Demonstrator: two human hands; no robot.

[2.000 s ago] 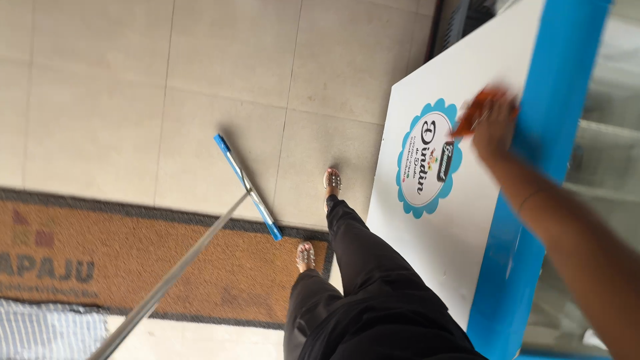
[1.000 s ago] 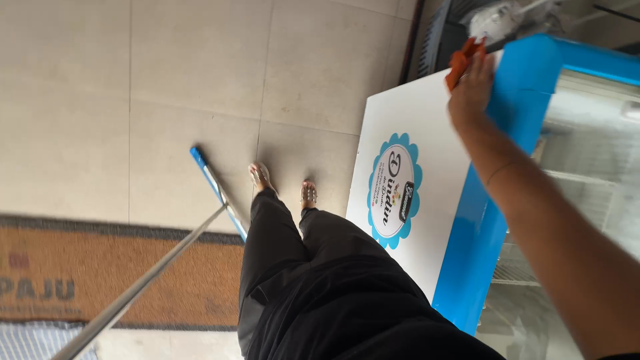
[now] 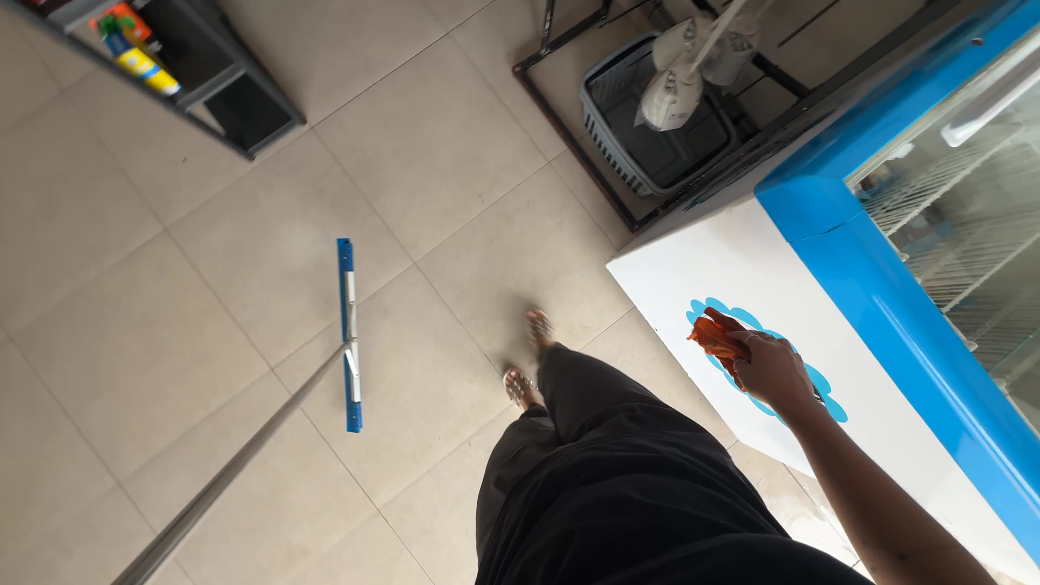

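Observation:
My right hand [image 3: 772, 366] grips a crumpled orange cloth [image 3: 719, 343] and presses it on the white side panel [image 3: 715, 260] of a blue-edged display freezer. Beneath the hand and cloth is a round sticker with a blue scalloped border [image 3: 833, 402], partly covered. A flat floor mop or squeegee with a blue and white head [image 3: 352, 390] stands on the tiles to the left, its metal pole [image 3: 236, 455] running out at the lower left edge. My left hand is outside the view, so its hold on the pole cannot be seen.
A grey plastic basket [image 3: 605, 146] with white bags [image 3: 673, 97] above it sits inside a dark metal frame [image 3: 573, 134] beyond the freezer. At upper left stands a dark shelf unit [image 3: 268, 122] holding a yellow and blue container [image 3: 146, 69]. Wire racks [image 3: 951, 211] show through the freezer's glass.
My right hand has moved with the cloth from the panel's far upper end back onto the sticker. The view has turned and shifted; the brown doormat seen earlier is out of view.

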